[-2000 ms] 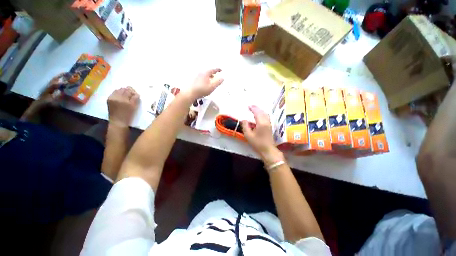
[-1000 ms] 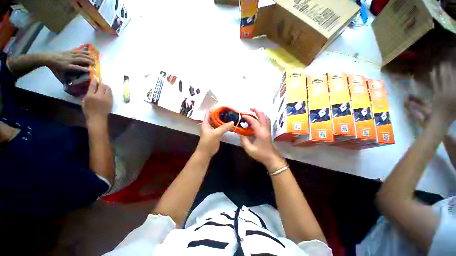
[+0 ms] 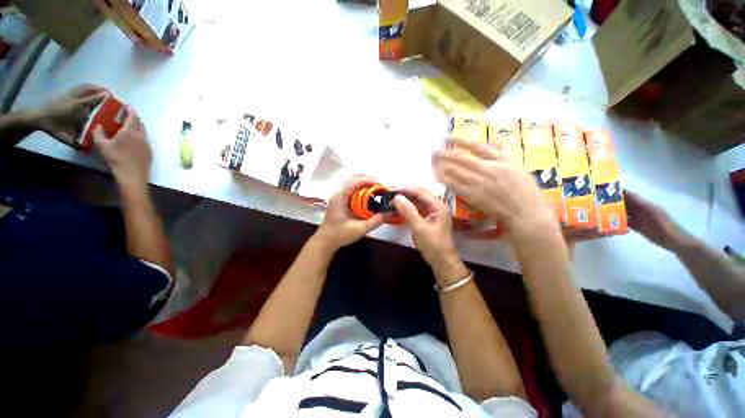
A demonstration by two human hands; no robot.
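Observation:
The coiled orange cable (image 3: pixel 360 202) with a black lump in its middle is held just above the table's front edge. My left hand (image 3: pixel 347 219) grips the coil's left side. My right hand (image 3: pixel 426 222) grips its right side, with the thumb on the black part. Fingers hide much of the coil's right side. A white printed retail box (image 3: pixel 274 157) lies just left and behind my hands, with its near-end flap open.
A row of upright retail boxes (image 3: pixel 578 184) stands right, with another person's arm (image 3: pixel 543 245) across it. Brown cartons (image 3: pixel 498 41) stand behind. A person at left holds an orange box (image 3: pixel 106 118). A yellow-green object (image 3: pixel 186 145) lies left.
My left hand has come from over the white box to the cable, and both hands now hold it. The right-hand person's arm has reached to the box row. The left person's box has turned.

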